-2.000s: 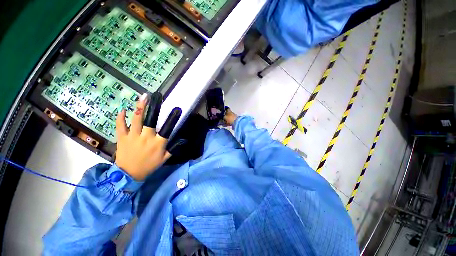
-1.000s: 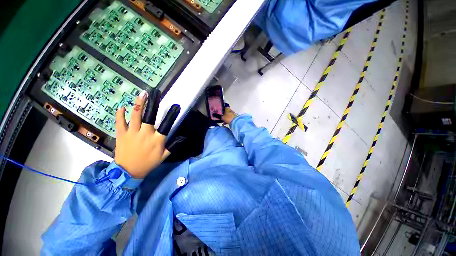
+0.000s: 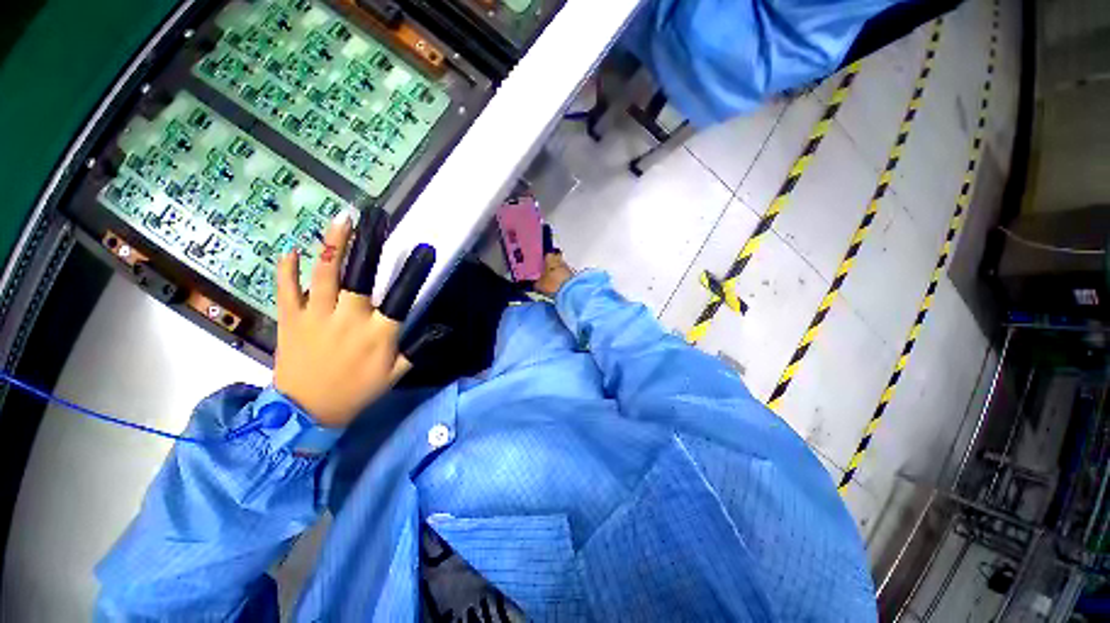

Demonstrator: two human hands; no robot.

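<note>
A black carrier (image 3: 73, 195) holds two pale green circuit board panels, a lower one (image 3: 201, 201) and an upper one (image 3: 319, 91). Copper-coloured blocks sit at its ends. My left hand (image 3: 335, 347) lies palm down with fingers spread, its fingertips over the near right corner of the lower panel. Black finger cots cover some fingers; the hand grips nothing. Whether the fingertips press on the board I cannot tell. My right hand (image 3: 551, 275), small and partly hidden by its sleeve, holds a pink-faced phone-like slab (image 3: 521, 237) low beside the conveyor.
A white conveyor edge (image 3: 511, 116) runs diagonally beside the carrier. Part of another carrier shows at the top. Another person's blue sleeve (image 3: 743, 55) is at upper right. A blue cord (image 3: 104, 414) runs from my left wrist. Yellow-black tape (image 3: 791, 195) marks the floor.
The slab in my right hand has turned from mostly dark to showing a pink face and tilts differently. My left hand stays nearly in place over the lower panel.
</note>
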